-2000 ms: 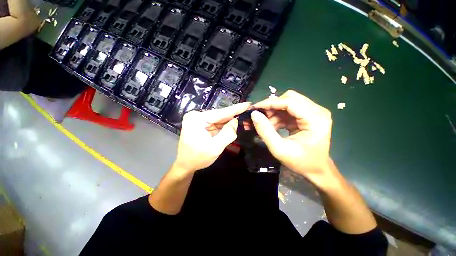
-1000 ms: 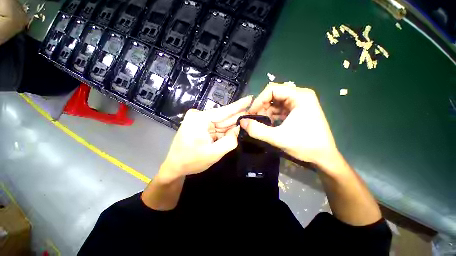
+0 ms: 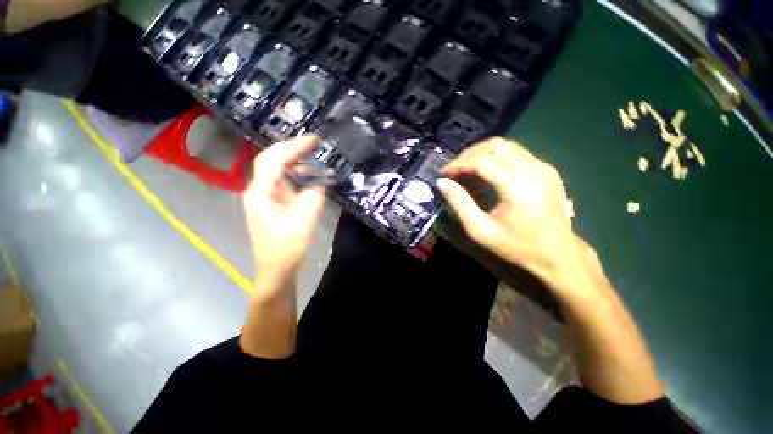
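Observation:
A black tray (image 3: 216, 110) with rows of pockets holding dark housings lies across the upper middle. My left hand (image 3: 284, 208) is at its front edge, thumb and fingers apart around the near end of a dark housing (image 3: 352, 123). That end is blurred, so I cannot tell if it is gripped. A shiny pocket (image 3: 377, 178) beside it looks empty. My right hand (image 3: 513, 208) is over the tray's near right corner, thumb and index fingertips close together at another housing (image 3: 415, 199). I cannot tell if they hold anything.
Small tan pieces (image 3: 674, 140) lie scattered on the green bench (image 3: 585, 102) at the right, with a single pale piece (image 3: 633, 207) nearer. A red stool (image 3: 199, 153) stands under the tray's left side. Another person's arm (image 3: 38, 13) is at the upper left.
The dark housing between my hands is no longer held up in front of my body. My left hand has moved left to the tray, and my hands are apart. The view has shifted.

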